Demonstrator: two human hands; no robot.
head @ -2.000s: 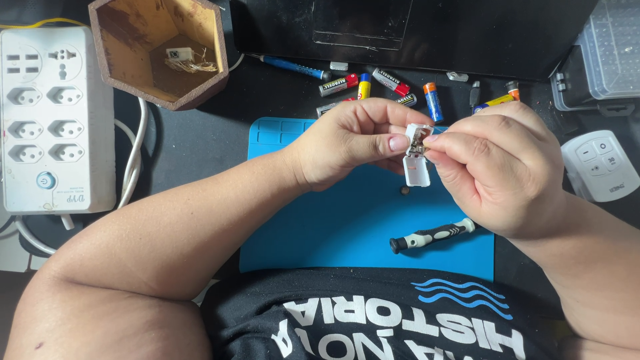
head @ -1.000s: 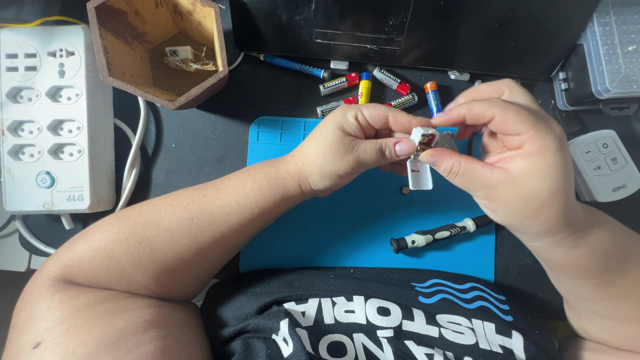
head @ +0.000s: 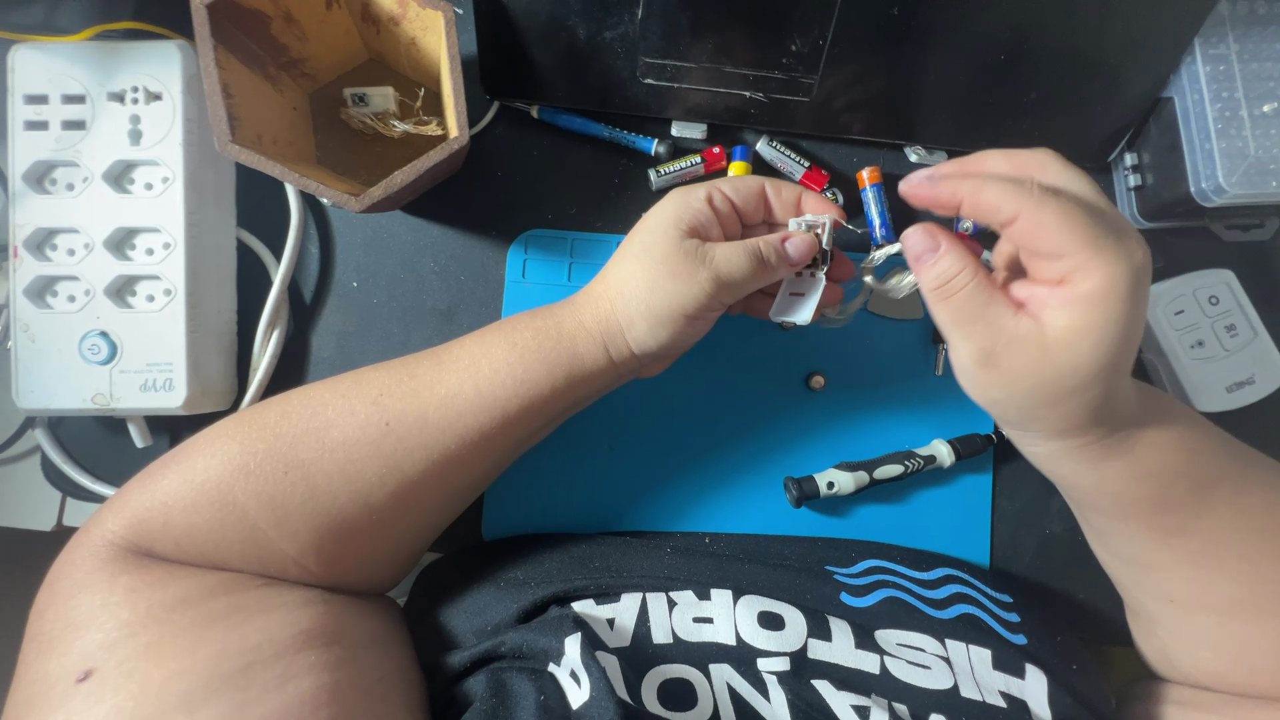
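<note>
My left hand point(head: 720, 260) grips a small white plastic battery case point(head: 798, 300) between thumb and fingers, its cover hanging down and its inside showing. A bundle of thin clear wire point(head: 895, 280) runs from the case to the right. My right hand point(head: 1030, 270) is raised just right of that bundle, thumb and fingers apart, with nothing seen between them. Below the hands, a small round button cell point(head: 817, 381) lies on the blue silicone mat point(head: 680, 460). A black and white precision screwdriver point(head: 890, 470) rests near the mat's lower right.
Loose batteries point(head: 688, 168) and a blue pen-like tool point(head: 600, 132) lie behind the hands. At left are a white power strip point(head: 210, 230) and a hexagonal wooden box point(head: 330, 170) holding a wired white case point(head: 370, 98). A white remote point(head: 1213, 340) and clear organizer box point(head: 1235, 120) sit at right.
My right hand has moved away to the right from the white case and its fingers have spread. My left hand still holds the case.
</note>
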